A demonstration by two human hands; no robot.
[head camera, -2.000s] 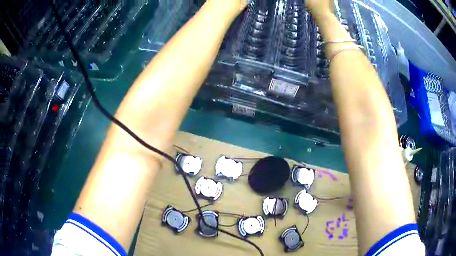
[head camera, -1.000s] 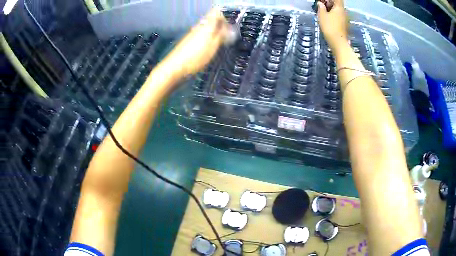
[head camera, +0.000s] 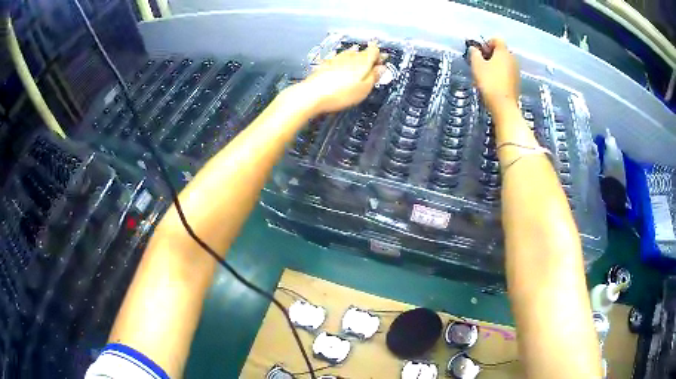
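Observation:
My left hand (head camera: 347, 78) is over the back left rows of a clear blister tray (head camera: 370, 194), with a round silver-faced speaker module (head camera: 385, 74) at its fingertips. My right hand (head camera: 495, 72) is at the tray's back edge and holds dark modules (head camera: 478, 49); how many I cannot tell. The tray's rows hold dark modules standing on edge, and it sits on another tray. In front, several silver-white modules (head camera: 361, 323) with thin leads lie on tan cardboard (head camera: 268, 342), around a round black pad (head camera: 414, 333).
A black cable (head camera: 194, 235) hangs across the left side and over the cardboard. More clear trays (head camera: 70, 222) stand at the left. Blue bins (head camera: 645, 237), a white squeeze bottle (head camera: 614, 159), a small bottle with a pale nozzle (head camera: 604, 296) and round reels (head camera: 635, 318) are at the right.
My left hand has moved right and over the tray's back rows with the silver module. My right hand stays near the tray's back edge with its dark modules. The view has shifted slightly.

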